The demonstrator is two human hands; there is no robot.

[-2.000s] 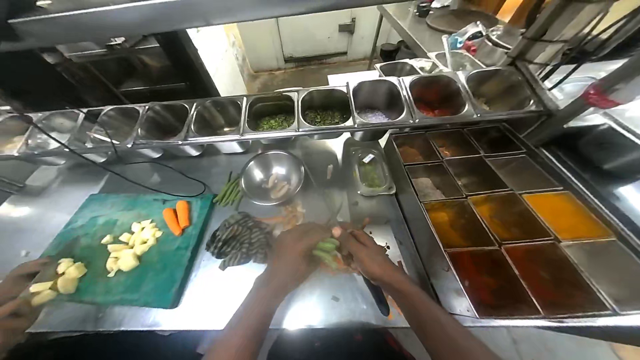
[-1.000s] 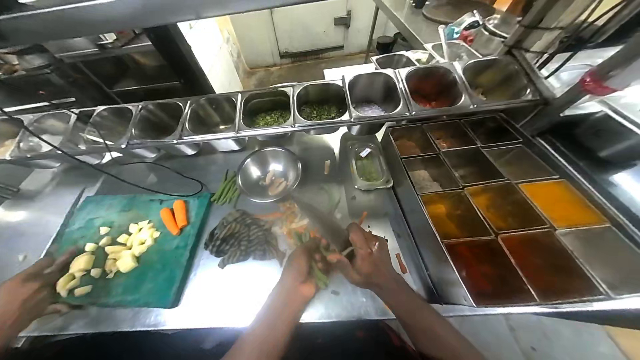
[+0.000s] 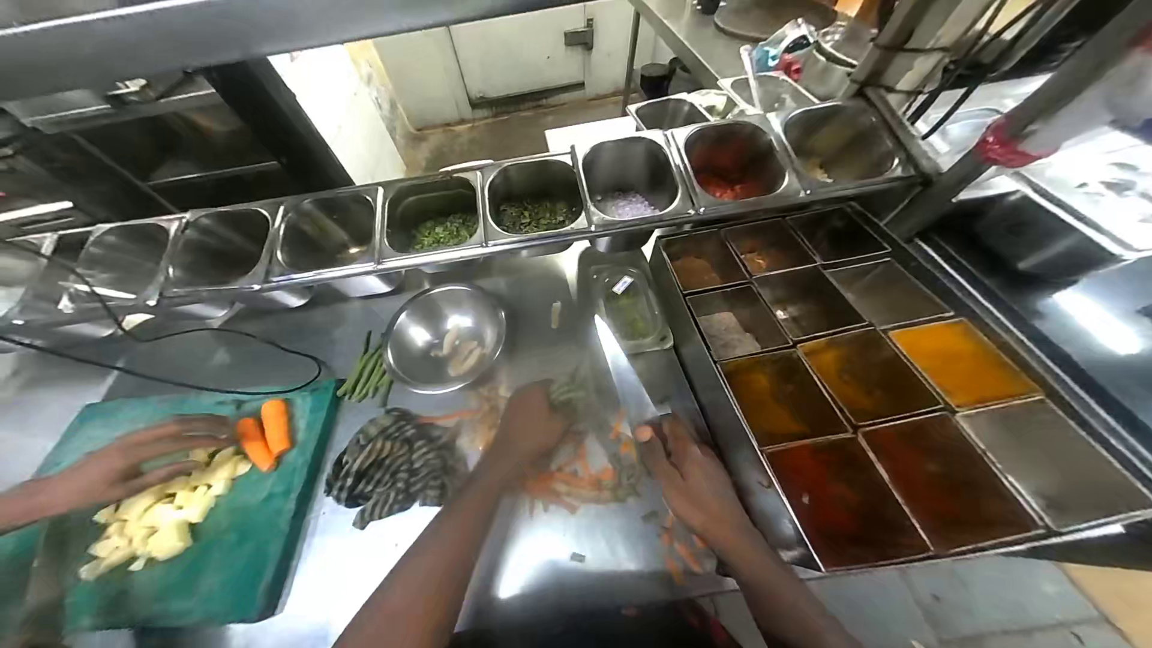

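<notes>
My right hand [image 3: 686, 468] grips a kitchen knife [image 3: 623, 369], its blade pointing up and away over the steel counter. My left hand [image 3: 533, 423] is by some green vegetable pieces [image 3: 569, 392], blurred; whether it holds them I cannot tell. Carrot peelings [image 3: 571, 481] lie between my hands. Left of my left forearm is a crumpled striped cloth [image 3: 396, 463]. Beyond it are green beans [image 3: 365, 371] and a steel bowl [image 3: 445, 337] with pale pieces inside.
At left, another person's hand [image 3: 171, 445] is over a green cutting board [image 3: 234, 558] with pale chopped pieces [image 3: 162, 517] and carrots [image 3: 276, 427]. A row of steel containers [image 3: 441, 216] runs behind. Spice trays [image 3: 864, 378] stand right; a clear container [image 3: 630, 301] lies beside them.
My hands have moved apart, and the knife now points away from me in my right hand. The other person's hand has moved up the cutting board towards the carrots.
</notes>
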